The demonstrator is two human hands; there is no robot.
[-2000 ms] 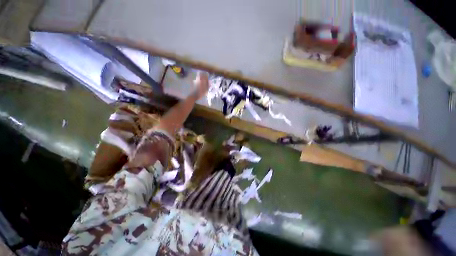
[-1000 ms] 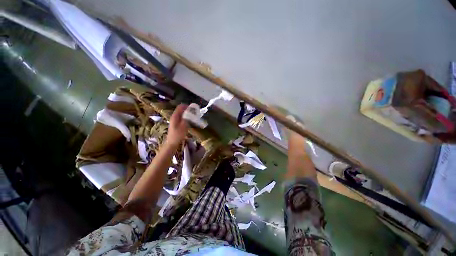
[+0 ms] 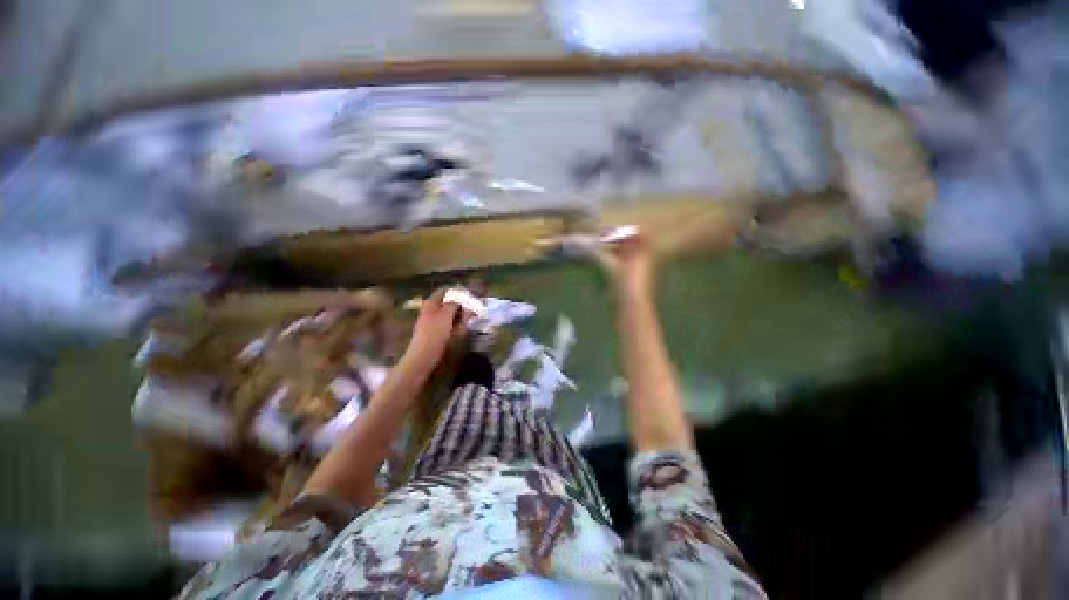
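Observation:
My left hand (image 3: 436,321) is low in front of me, beside the table's lower shelf, and holds a small white piece (image 3: 464,301). My right hand (image 3: 628,249) is further right at the shelf edge, with a small white piece (image 3: 619,234) at its fingertips. The view is blurred, so the exact shape of both pieces cannot be told. White and dark scraps (image 3: 422,170) lie on the shelf (image 3: 528,129) under the tabletop.
A waste pile of brown paper and white scraps (image 3: 281,387) is on the floor at left. Loose white offcuts (image 3: 545,377) lie on the green floor (image 3: 774,340) near my feet. The tabletop edge (image 3: 469,70) runs across above the shelf, with white material on top.
The view has turned, and the table edge now runs level. My right hand has come out from under the table edge with a white piece. My left hand still holds a white piece.

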